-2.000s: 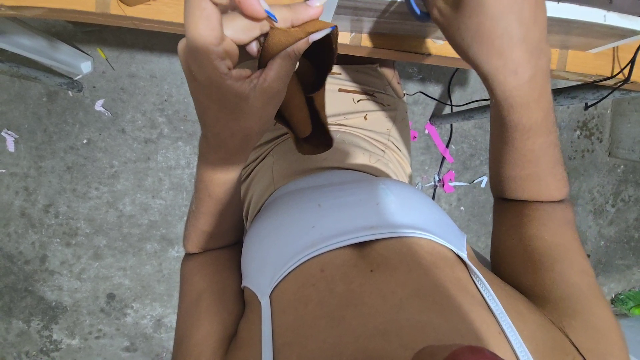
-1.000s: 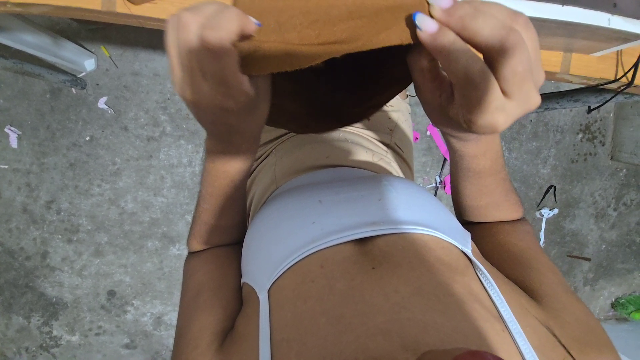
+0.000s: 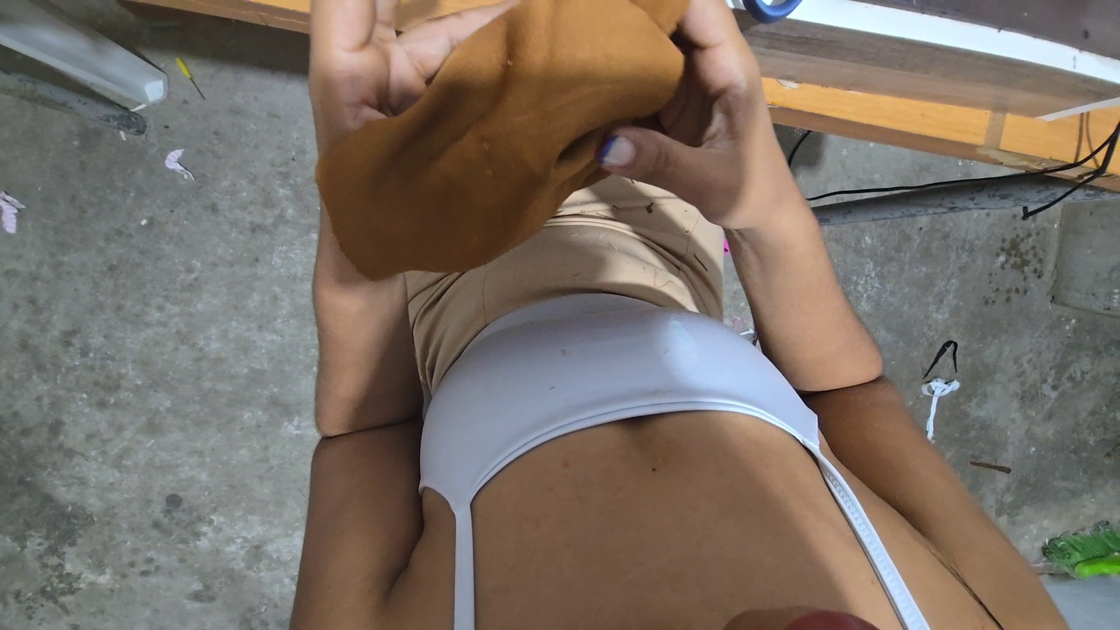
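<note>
A piece of brown fabric is held up over the lap, its curved edge hanging toward the lower left. On its left side my left hand is against the cloth, the fingers partly cut off by the top of the view. At the fabric's right edge my right hand grips it, the thumb with a blue-tipped nail in front and the other fingers mostly hidden by the cloth. The blue ring handle of some tool, perhaps scissors, shows at the top edge, right of my right hand.
A wooden table edge runs along the top, with a white-edged board or machine base on it. Black cables hang below at the right. A white metal leg stands at the upper left. Scraps and threads lie on the concrete floor.
Two seconds ago the cloth was bunched in my left hand, my right hand apart near the blue handle. One second ago both hands spread its edge; now it hangs tilted to the lower left.
</note>
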